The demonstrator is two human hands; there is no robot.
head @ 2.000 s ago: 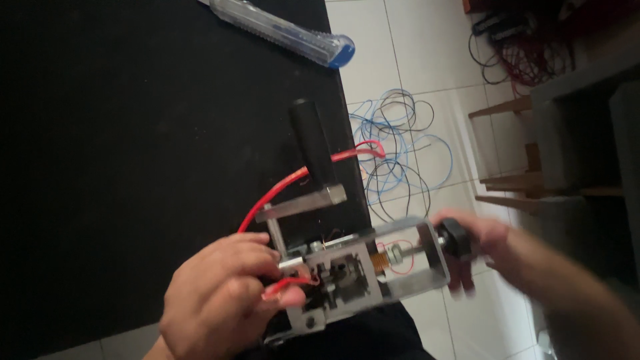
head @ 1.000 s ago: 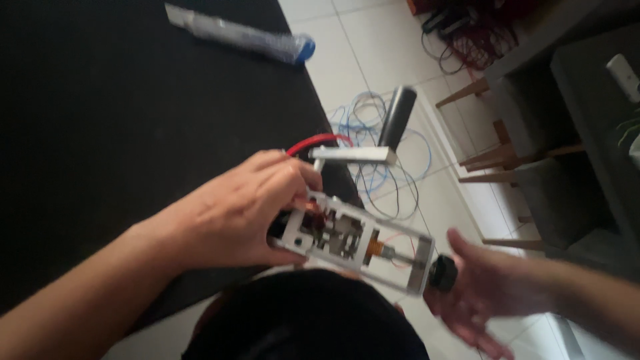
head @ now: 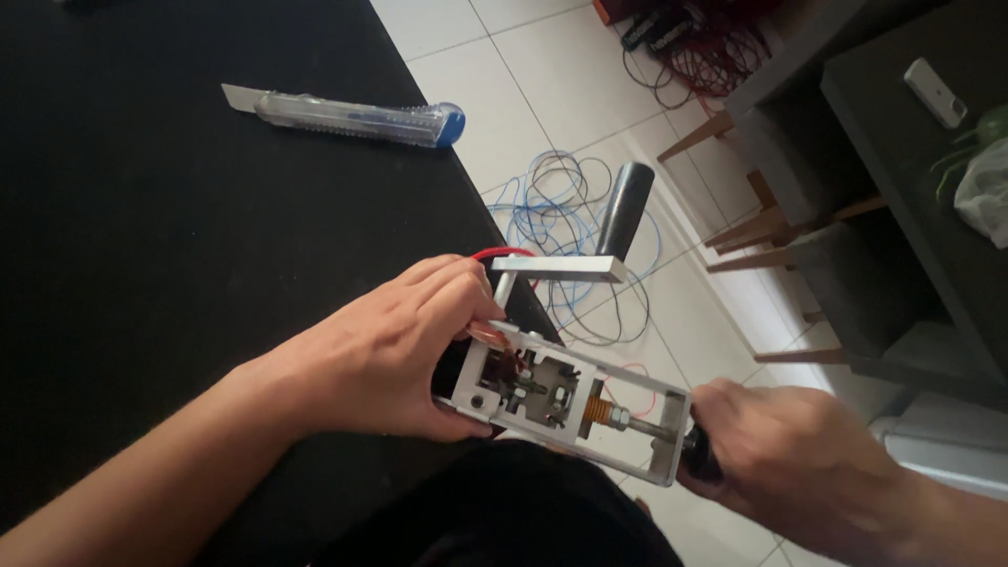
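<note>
A hand-cranked wire stripping machine (head: 543,421) with an open metal frame is tilted at the edge of the black tabletop (head: 315,213). My left hand (head: 394,346) grips its left end, fingers over the top and thumb below. My right hand (head: 787,441), slightly blurred, is closed around the black adjusting knob (head: 697,453) at the right end. A crank arm (head: 559,268) with a black handle (head: 626,209) sticks up from the frame. Behind the left fingers a red cable (head: 504,252) curves; its full run is hidden. Inside the frame, a spring (head: 600,410) and nut sit on the threaded rod.
A snap-off utility knife (head: 354,118) lies on the tabletop with its blade out. Blue and black wires (head: 559,213) are tangled on the tiled floor, and more cables (head: 709,59) lie farther back. Chairs (head: 858,276) and a grey table (head: 882,87) stand at the right.
The crank handle has swung from the left to the right since two seconds ago. My right hand, apart from the knob with spread fingers one second ago, has closed on it.
</note>
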